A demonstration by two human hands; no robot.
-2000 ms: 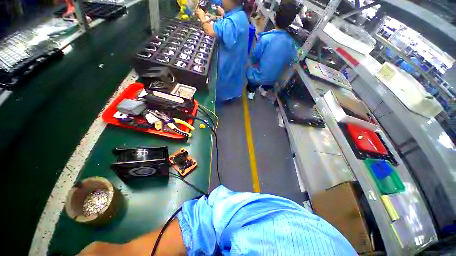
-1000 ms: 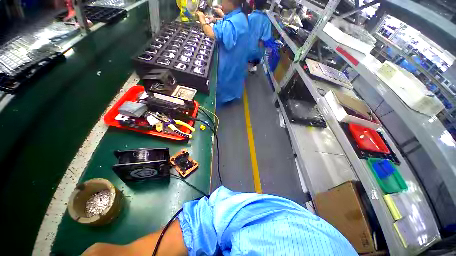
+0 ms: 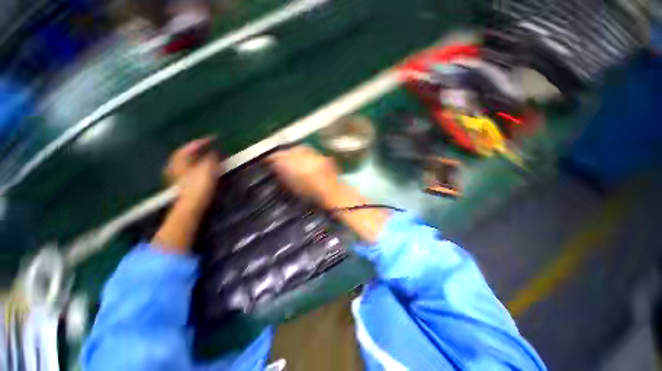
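The frame is strongly blurred. A glossy black blister tray lies between and under my forearms. My left hand is beyond the tray's far left edge, over the white bench edge; a small dark shape shows at its fingertips, too blurred to name. My right hand is at the tray's far right edge, with a black cable across the wrist. Whether it holds anything cannot be seen.
A round tan pot stands just beyond my right hand, with a dark fan-like unit beside it. A small orange-and-black piece is to the right. A red tray with yellow-handled tools is farther back. Whitish items lie at far left.
The view has swung left from the aisle and shelves to the bench in front of me. Both hands and the black tray have come into view; the pot and red tray now appear farther right.
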